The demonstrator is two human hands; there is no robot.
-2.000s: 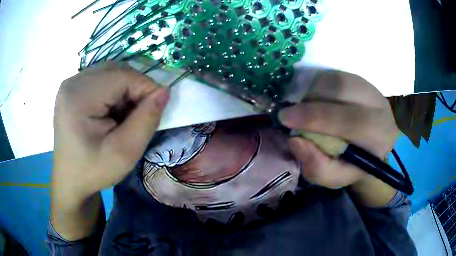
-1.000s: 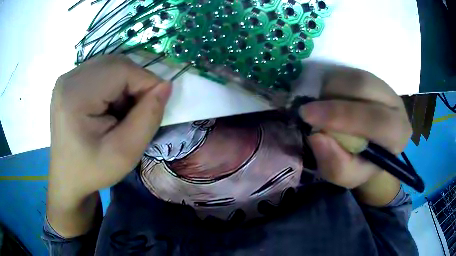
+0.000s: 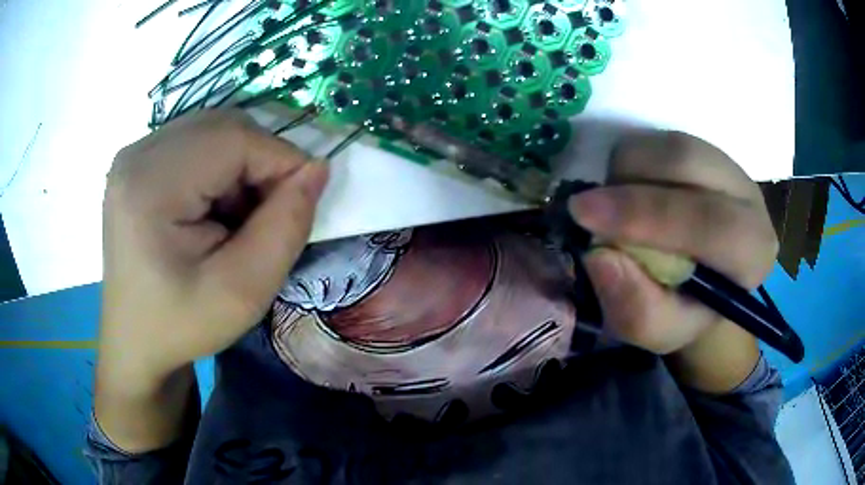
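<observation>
The green PCB panel (image 3: 446,80) lies at the top centre, with rows of joined round boards and small shiny solder dots. Dark green lead wires (image 3: 213,59) trail from its left side. My left hand (image 3: 209,227) pinches a short lead wire (image 3: 345,142) between thumb and finger, its far end at the panel's lower edge. My right hand (image 3: 673,242) holds the soldering iron (image 3: 659,263). Its metal barrel (image 3: 474,159) points up and left along the panel's lower edge. The iron's tip is near the wire's end; contact cannot be told.
White paper (image 3: 707,85) lies under the panel. The iron's black cord (image 3: 754,317) loops by my right wrist. The dark green bench top (image 3: 828,90) shows at the right. My printed clothing (image 3: 427,303) is just below the paper's front edge. Blue floor (image 3: 47,317) shows at both sides.
Over the two seconds my right hand and the iron have moved right and slightly down. My left hand has shifted only slightly and still pinches the wire.
</observation>
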